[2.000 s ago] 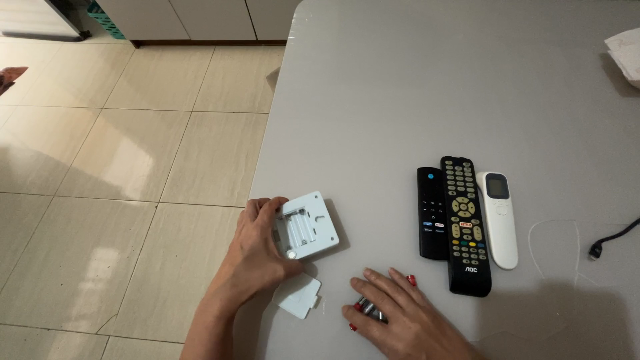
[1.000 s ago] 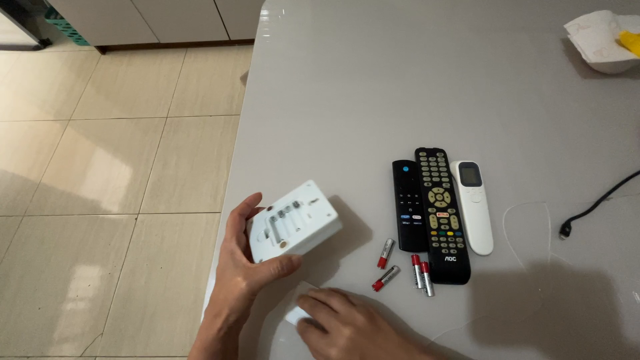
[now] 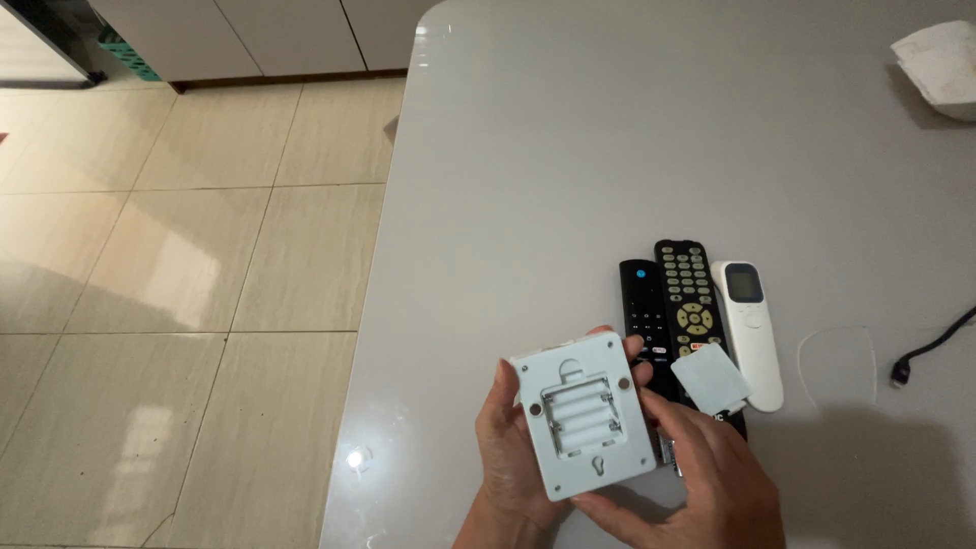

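Observation:
A white plastic battery-powered device faces me with its back, its battery compartment uncovered and without batteries. My left hand holds it from the left and behind, with fingertips showing past its upper right side. At its right and lower edges, my right hand grips it with thumb and fingers. The loose battery cover lies across the black AOC remote control, above my right hand. Part of a battery shows between the device and my right hand; any others are hidden.
Left of the AOC remote is a slimmer black remote control; right of it is a white handheld infrared thermometer. A black cable and a white bowl-like item are farther right. The grey table's edge borders the tiled floor.
My right hand has moved from the small cover on the table to the device. The cover now lies on the AOC remote. The device is turned with its back more toward me.

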